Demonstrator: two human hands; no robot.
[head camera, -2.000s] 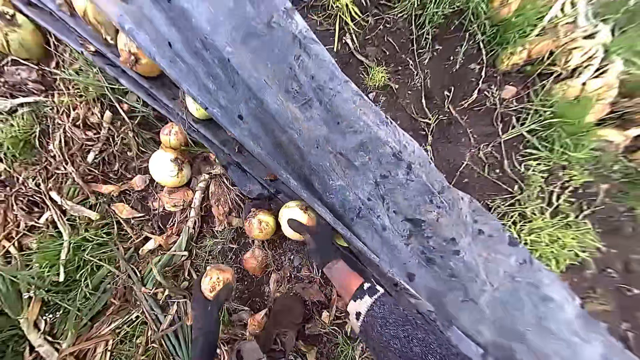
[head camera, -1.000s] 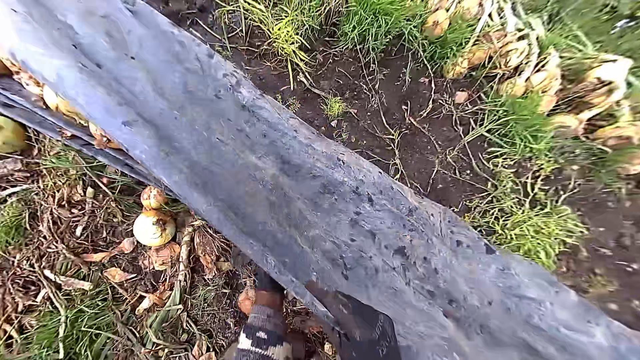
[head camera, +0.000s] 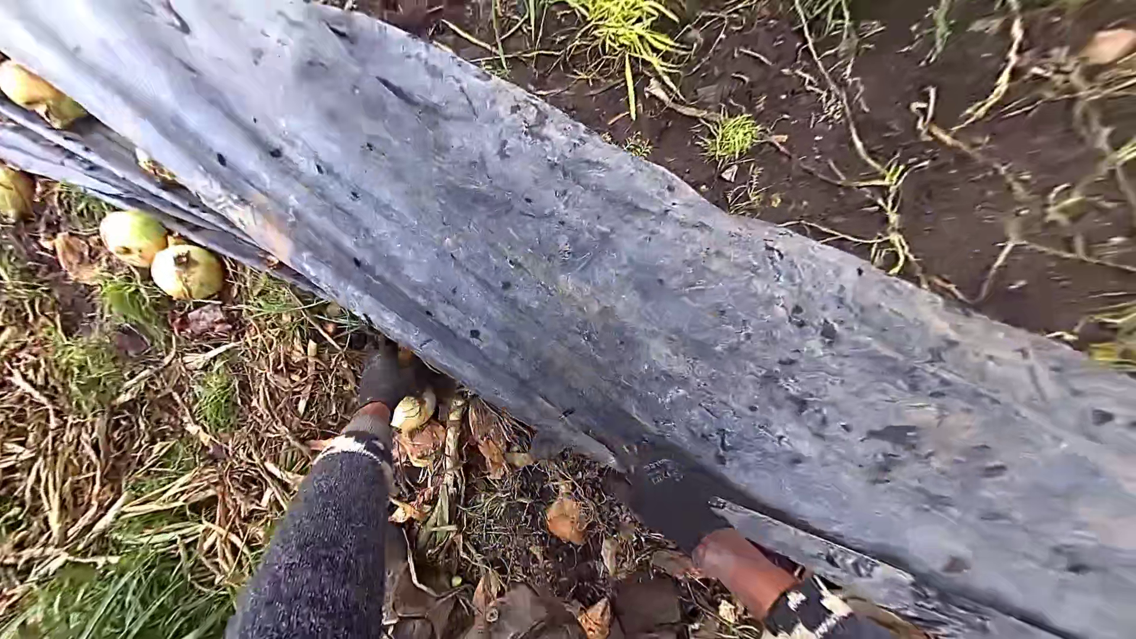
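Note:
A long dirty grey plastic sheet (head camera: 568, 266) runs diagonally across the view over the ground. My left hand (head camera: 383, 377), in a dark glove, reaches down at the sheet's lower edge, its fingers in shadow and partly hidden. A yellowish onion (head camera: 414, 411) lies just right of its wrist. My right hand (head camera: 670, 493), also in a dark glove, is against the sheet's lower edge at bottom centre-right; its fingers are hard to make out. Two pale onions (head camera: 186, 271) sit together beside the sheet at the left.
More onions (head camera: 40, 93) show in the sheet's folds at the upper left. Dry stalks and leaves (head camera: 133, 426) cover the ground at the left, with green grass (head camera: 133, 595) at bottom left. Bare dark soil with roots (head camera: 967, 177) and grass tufts (head camera: 732, 136) lies beyond the sheet.
Two seconds ago my left hand held an onion and my right hand touched another by the sheet's edge. Now the left hand reaches under the edge and the right is against the sheet.

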